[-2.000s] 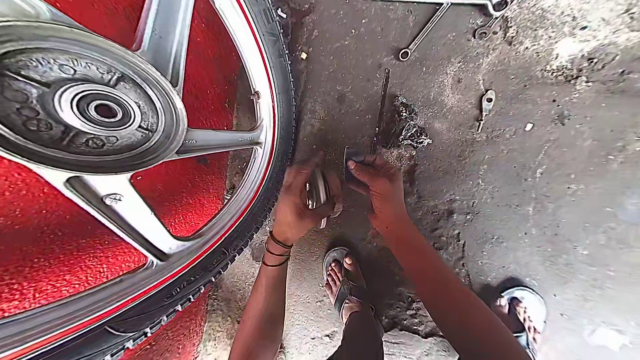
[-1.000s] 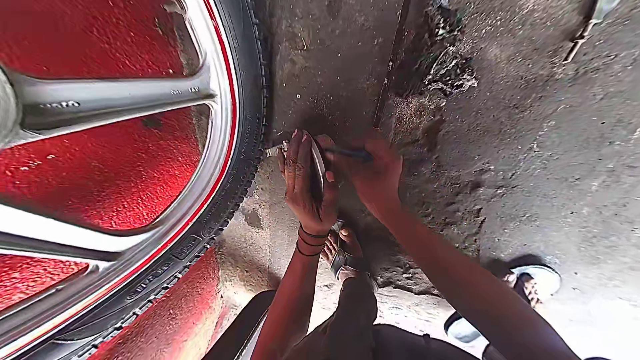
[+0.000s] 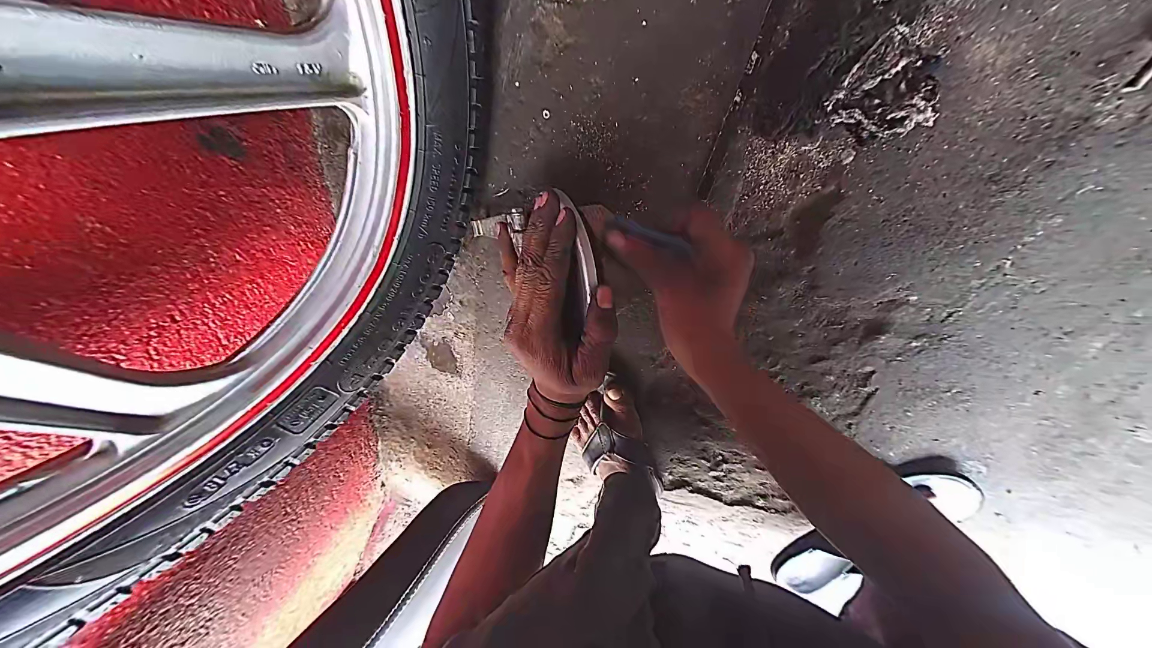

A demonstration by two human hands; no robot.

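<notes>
My left hand (image 3: 549,297) grips a round metal plate (image 3: 584,256) held on edge, its rim showing between thumb and fingers; a metal lever (image 3: 493,225) sticks out to the left of it, by the tyre. It looks like a drum brake plate. My right hand (image 3: 702,279), a little blurred, holds a dark-handled tool (image 3: 652,236) whose flat tip lies close to the plate's right side; whether it touches cannot be told. The plate's faces are mostly hidden by my left hand.
A spoked alloy wheel (image 3: 378,207) with a black tyre (image 3: 441,171) fills the left, over a red surface (image 3: 162,234). Crumpled debris (image 3: 886,90) lies on the rough concrete floor (image 3: 1008,270) at upper right. My sandalled foot (image 3: 612,436) is below my hands; a black seat-like edge (image 3: 405,562) is at the bottom.
The view has moved closer. The plate, earlier turned otherwise in my left hand, now stands on edge with its lever toward the tyre. The right hand's tool remains beside it.
</notes>
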